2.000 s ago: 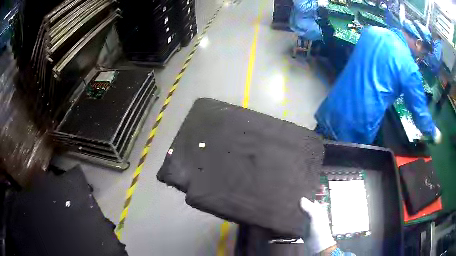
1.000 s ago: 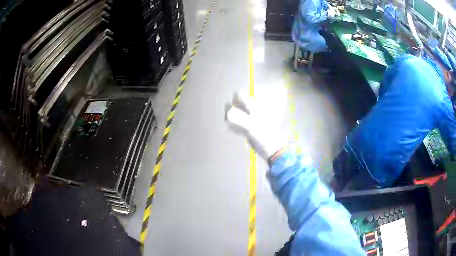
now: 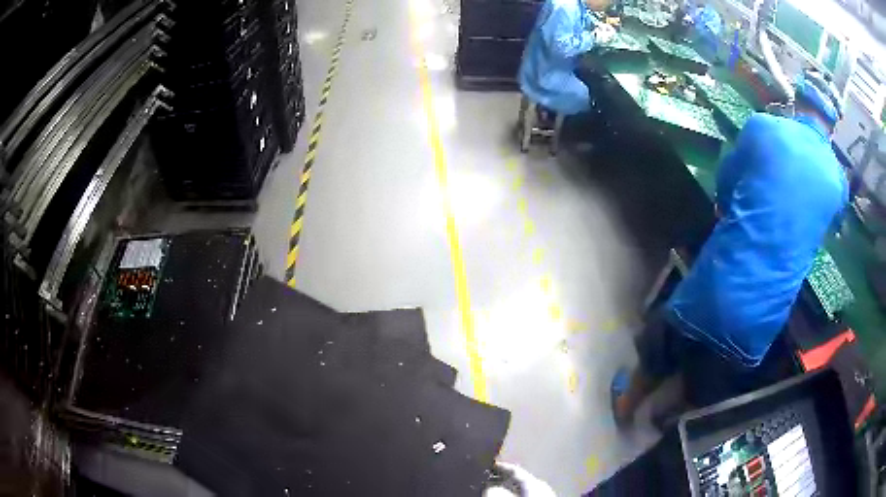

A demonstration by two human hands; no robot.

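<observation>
Several black foam sheets (image 3: 340,388) lie overlapping in a loose pile at the bottom centre left, with white specks on them. A white-gloved hand (image 3: 522,481), which looks like my right hand, is at the pile's lower right corner, cut off by the bottom edge; its grip is unclear. My left hand is not in view. A black tray (image 3: 834,398) at the bottom right holds a circuit board (image 3: 746,464) with a white block and orange-copper coils. Another circuit board (image 3: 136,277) lies on the dark top of a stack at the left.
Metal frames (image 3: 92,126) lean at the upper left beside tall stacked black trays (image 3: 219,107). A person in blue (image 3: 767,233) stands at the green bench on the right; another (image 3: 556,58) sits farther back. A red mat (image 3: 826,351) lies near the tray.
The view has shifted. The foam sheet held over the tray two seconds ago is gone from there. My right hand has moved from mid-air over the floor down to the foam pile's corner.
</observation>
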